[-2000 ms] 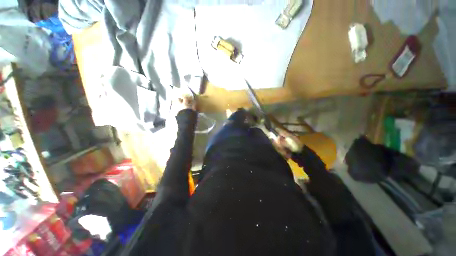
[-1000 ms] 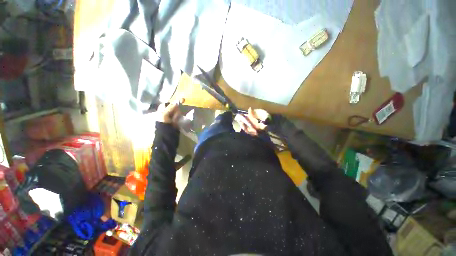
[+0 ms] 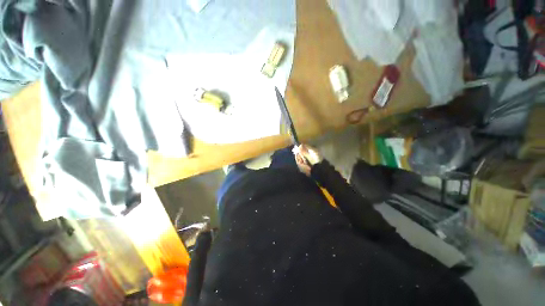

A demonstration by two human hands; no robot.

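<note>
My right hand [image 3: 306, 158] grips the tailor's shears [image 3: 285, 113] at the front table edge. Their dark blades point up beside the right edge of the white paper pattern [image 3: 239, 119]; I cannot tell if they touch it. One yellowish weight [image 3: 211, 100] and one paler yellow weight [image 3: 273, 59] lie on the pattern. Grey fabric [image 3: 119, 89] lies around the pattern's top and is bunched in folds at the left, hanging over the front edge. My left sleeve ends low at the left; the hand there is small and blurred among pale thin streaks, so its grip is unclear.
On the brown table [image 3: 317, 48], a whitish weight [image 3: 339, 83] lies right of the pattern, beside a dark red item [image 3: 384, 86] with a white label and loop. Thin white sheets [image 3: 370, 36] lie at the back right. An orange object [image 3: 168, 285] is below left; a cardboard box [image 3: 499, 200] is at right.
The view has shifted, so the table items appear further left. My right hand and the shears have moved from the pattern's left side to its right edge. My left hand is lower, away from the fabric.
</note>
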